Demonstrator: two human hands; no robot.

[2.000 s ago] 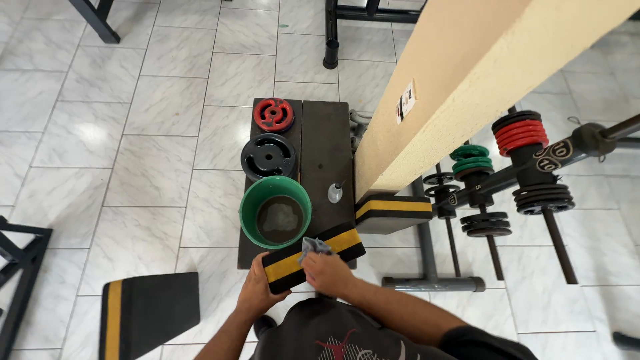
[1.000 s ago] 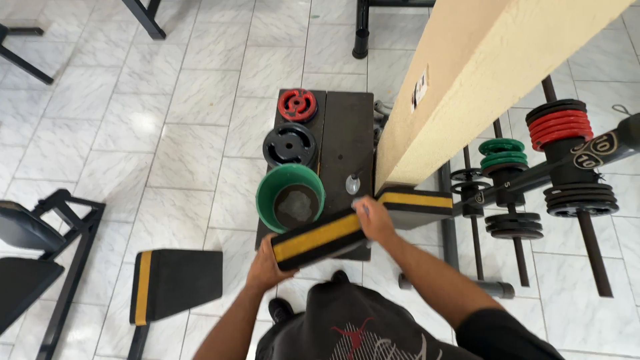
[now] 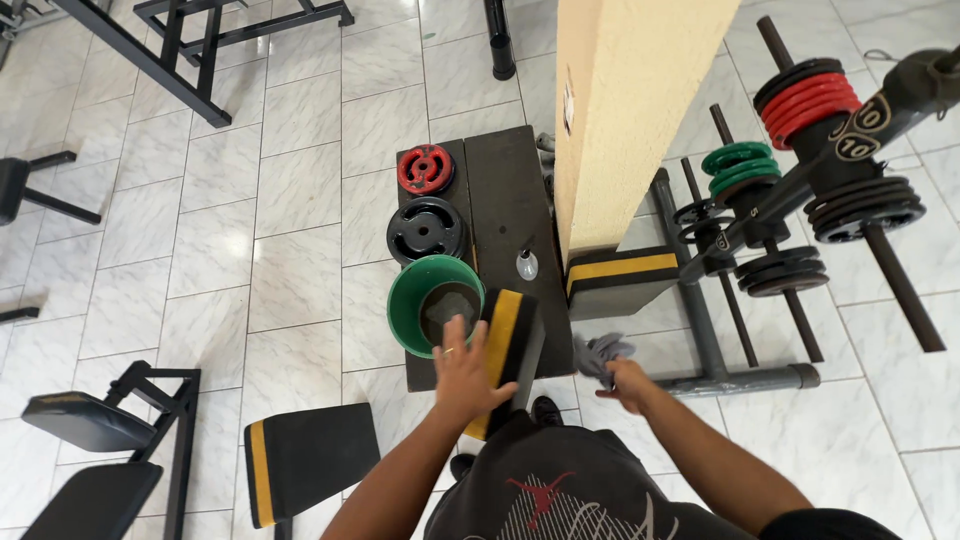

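A black padded block with a yellow stripe (image 3: pixel 504 330) stands tilted between my body and the dark wooden bench top (image 3: pixel 506 187). My left hand (image 3: pixel 466 371) lies at its left side with the fingers spread, partly over the rim of the green bucket (image 3: pixel 409 304), which holds murky water. My right hand (image 3: pixel 628 386) is off to the right of the block, shut on a bunched gray cloth (image 3: pixel 602 354). A small clear bottle (image 3: pixel 527 265) rests on the bench top beyond the block.
Red (image 3: pixel 425 169) and black (image 3: pixel 426 230) weight plates lie behind the bucket. A cream pillar (image 3: pixel 637 112) rises at the right, beside another striped pad (image 3: pixel 622 281) and a plate rack (image 3: pixel 750 225). A striped pad (image 3: pixel 315 457) and a machine seat (image 3: pixel 90 420) are at the lower left.
The striped block has turned from lying crosswise to pointing away from me. My right hand has moved off it to the right with the cloth. My left hand's fingers have spread.
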